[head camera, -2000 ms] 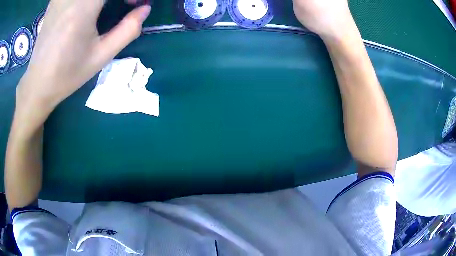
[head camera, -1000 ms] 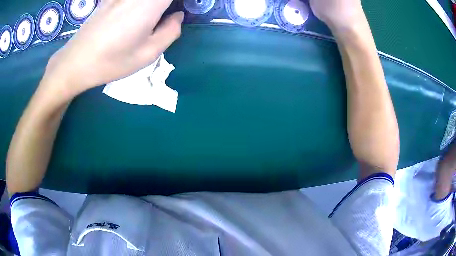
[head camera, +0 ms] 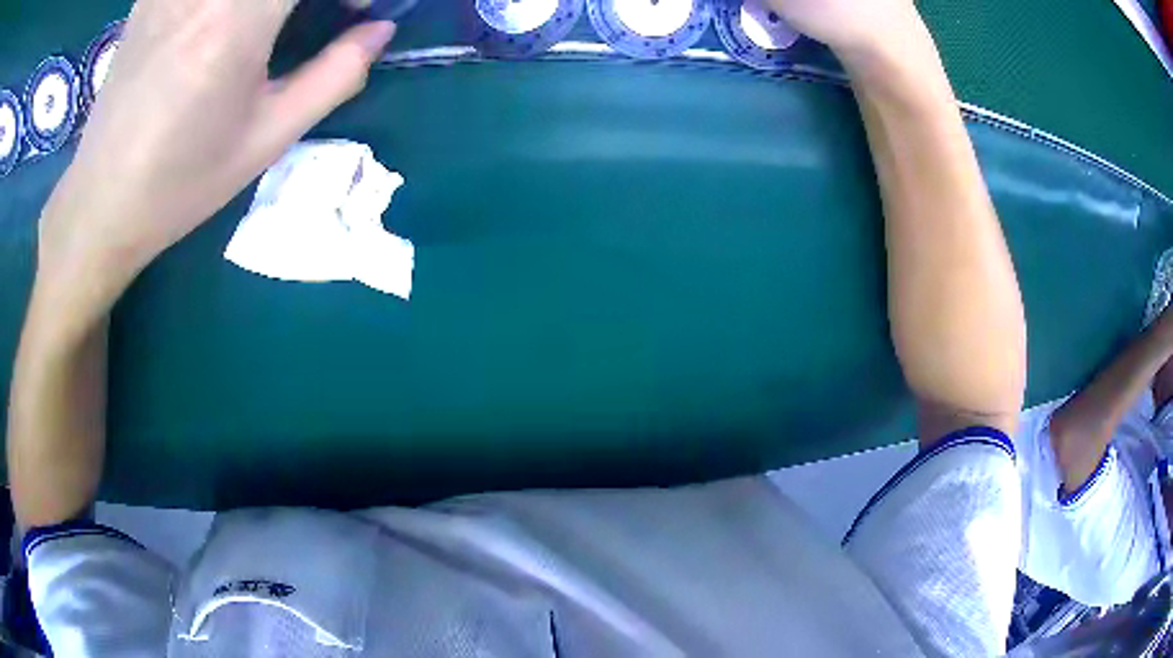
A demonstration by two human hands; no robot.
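Observation:
A row of round black discs with pale centres runs along the belt edge at the top; one disc lies between my hands, touching or nearly touching its neighbours. More discs stand at the far left. My left hand reaches up at the upper left, thumb apart from the fingers; its fingertips are cut off by the top edge, with a dark disc edge beside the thumb. My right hand is at the top, over the right side of another disc; its fingers are cut off or hidden.
A crumpled white paper or rag scrap lies on the green bench top. A neighbouring person's arm and pale sleeve are at the lower right. More green surface lies beyond the belt edge.
Since one second ago my left hand has moved left, and the paper and left discs also sit further left in view. My right hand has shifted slightly. The neighbour's arm has come further in.

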